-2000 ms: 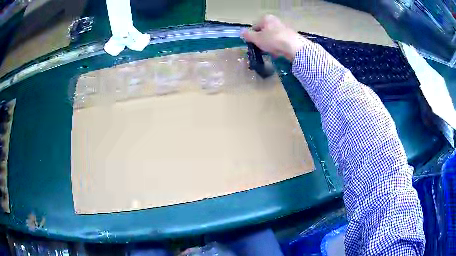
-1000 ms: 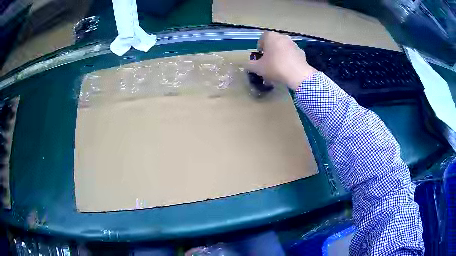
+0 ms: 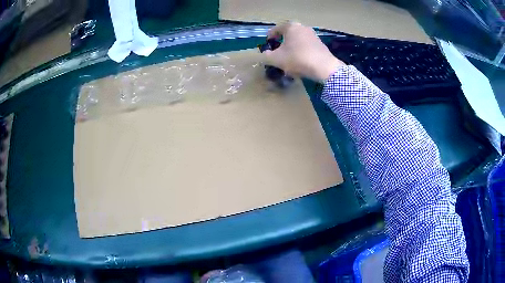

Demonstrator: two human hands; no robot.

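Observation:
My right hand (image 3: 299, 53) is at the far right corner of the cardboard sheet (image 3: 199, 166), its fingers closed on a black moulded part (image 3: 271, 45). A blurred dark piece (image 3: 277, 74) shows below the fingers; whether it is the same part is unclear. Clear blister shells (image 3: 174, 83) lie in a row along the far edge of the cardboard and show mainly as glints. At the bottom edge, a small cut-off piece of what looks like my left hand (image 3: 210, 275) shows beside clear plastic (image 3: 238, 275); its grip is hidden.
A black ribbed tray or keyboard (image 3: 393, 66) and white paper (image 3: 476, 88) are at right. A white stand (image 3: 124, 27) and another cardboard (image 3: 332, 19) are at the back. A filled sheet's edge (image 3: 5, 177) is at left. A blue crate (image 3: 362, 265) is at bottom right.
My right hand stays at the far right corner with the black part; its fingers have shifted slightly toward the far edge since one second ago. The whole view has shifted a little.

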